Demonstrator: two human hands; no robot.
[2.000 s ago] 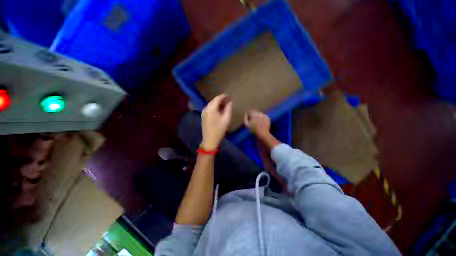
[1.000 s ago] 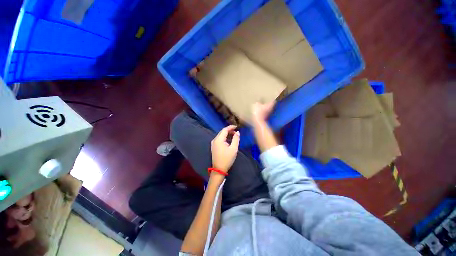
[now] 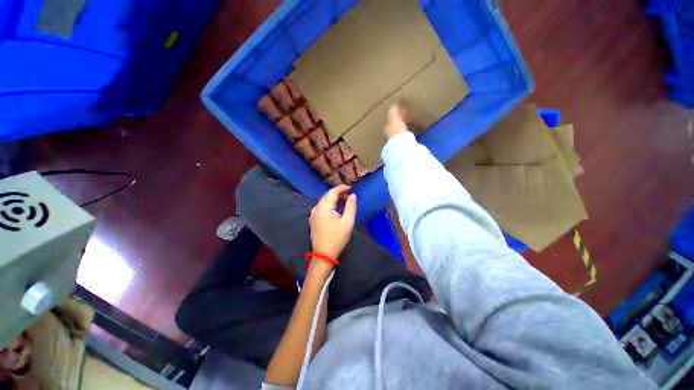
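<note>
The deep blue tote sits in front of my legs. Rows of reddish-brown moulded parts show along its left side. Brown cardboard layer sheet lies flat over the rest of the inside, with a dark crease or edge line across it. My right hand reaches into the tote over the cardboard, near its lower right side; its fingers are foreshortened, and whether they grip the sheet is unclear. My left hand, with a red wristband, is at the tote's near corner, fingers loosely curled, thumb apart, with nothing visible in it.
More cardboard sheets lie on another blue container at the right. A grey machine housing is at the left, above a carton with a few parts. A large blue bin stands at upper left, and yellow-black floor tape is at right.
The cardboard that was raised by my right hand now lies flatter and farther right and up, exposing rows of parts. My right arm reaches farther in. My left hand stays near the rim.
</note>
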